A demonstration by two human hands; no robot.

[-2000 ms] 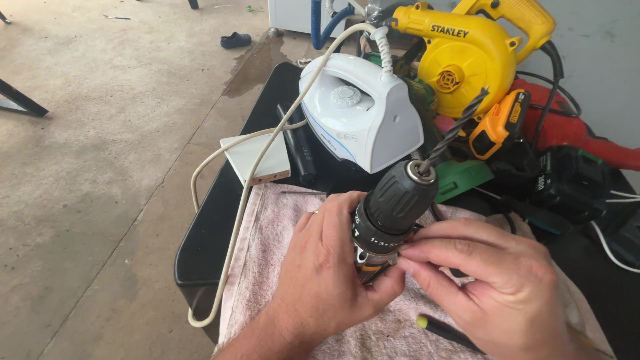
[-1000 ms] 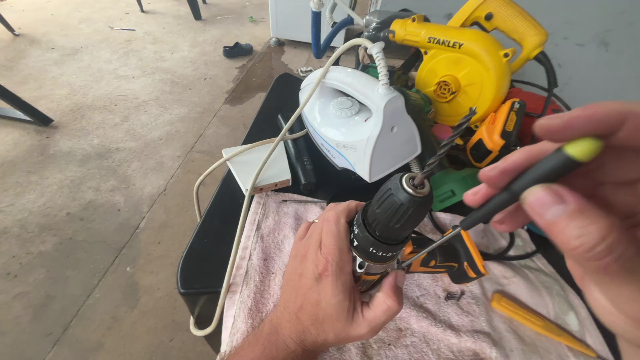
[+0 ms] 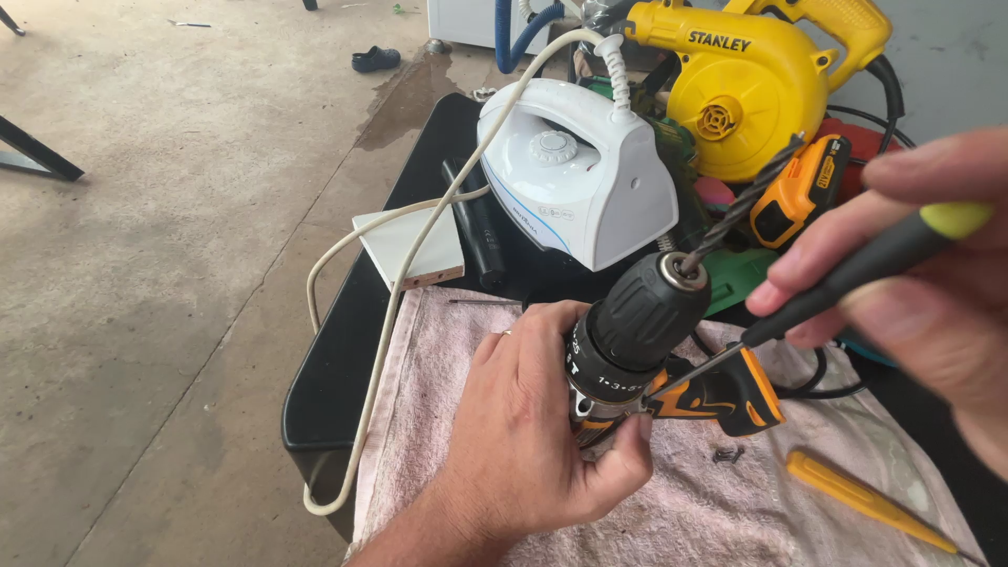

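Observation:
My left hand (image 3: 535,425) is closed around the body of a cordless drill (image 3: 646,315), whose black chuck points up and away. A dark twist drill bit (image 3: 748,201) sits in the chuck. My right hand (image 3: 929,291) holds a screwdriver (image 3: 843,272) with a black and lime-green handle. Its thin shaft reaches the drill housing just below the numbered collar, beside my left thumb; the tip's exact seat is hidden. An orange and black housing part (image 3: 720,394) shows behind the drill. Small dark screws (image 3: 728,454) lie on the pink towel (image 3: 693,512), near a yellow-handled tool (image 3: 870,500).
A white clothes iron (image 3: 579,165) with a looping cord stands on the black table (image 3: 327,394), beside a white board (image 3: 421,252) and a black cylindrical object (image 3: 476,228). Behind are a yellow Stanley blower (image 3: 748,87) and an orange-black battery pack (image 3: 799,193).
The right hand, earlier with its fingers at the drill housing, has drawn back along the screwdriver and now holds its handle. The left hand keeps its hold on the drill.

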